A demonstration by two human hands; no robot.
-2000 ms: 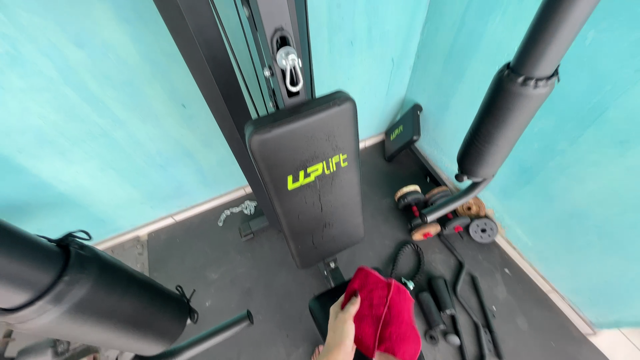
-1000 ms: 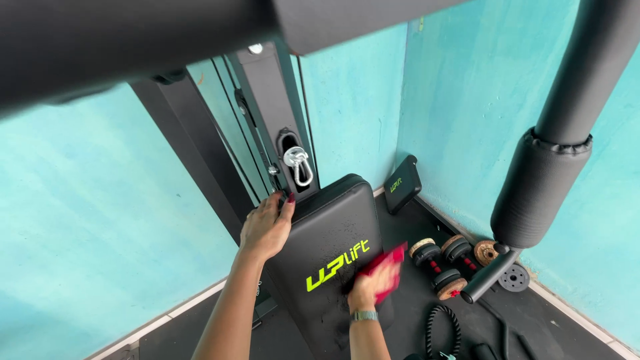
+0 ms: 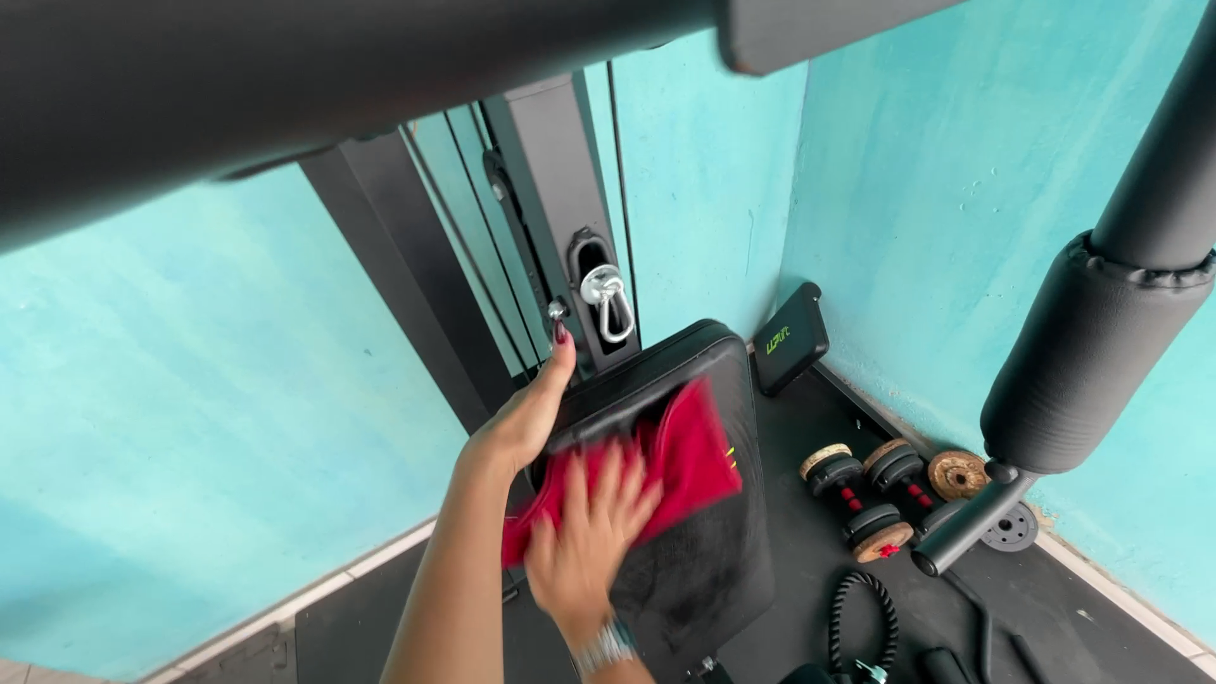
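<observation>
A red cloth (image 3: 689, 456), blurred by motion, lies across the upper part of the black padded backrest (image 3: 684, 579) of a gym machine. My right hand (image 3: 589, 532), with a band at its wrist, presses flat on the cloth, fingers spread. At the backrest's upper left edge, my left hand (image 3: 527, 418) rests with its thumb pointing up beside the steel upright; its other fingers are hidden behind the pad. Just above the pad a metal carabiner (image 3: 613, 309) hangs from a slot in the upright (image 3: 560, 161).
A dark bar (image 3: 332, 85) crosses close overhead. On the right hangs a padded arm (image 3: 1073, 361). Dumbbells (image 3: 855, 503), weight plates (image 3: 1009, 527) and a black rope handle (image 3: 863, 617) lie on the dark floor; a small pad (image 3: 793, 337) leans near the wall corner.
My right hand and the red cloth have moved from the backrest's right side to its upper left, over most of the lettering. My left hand stays at the top edge.
</observation>
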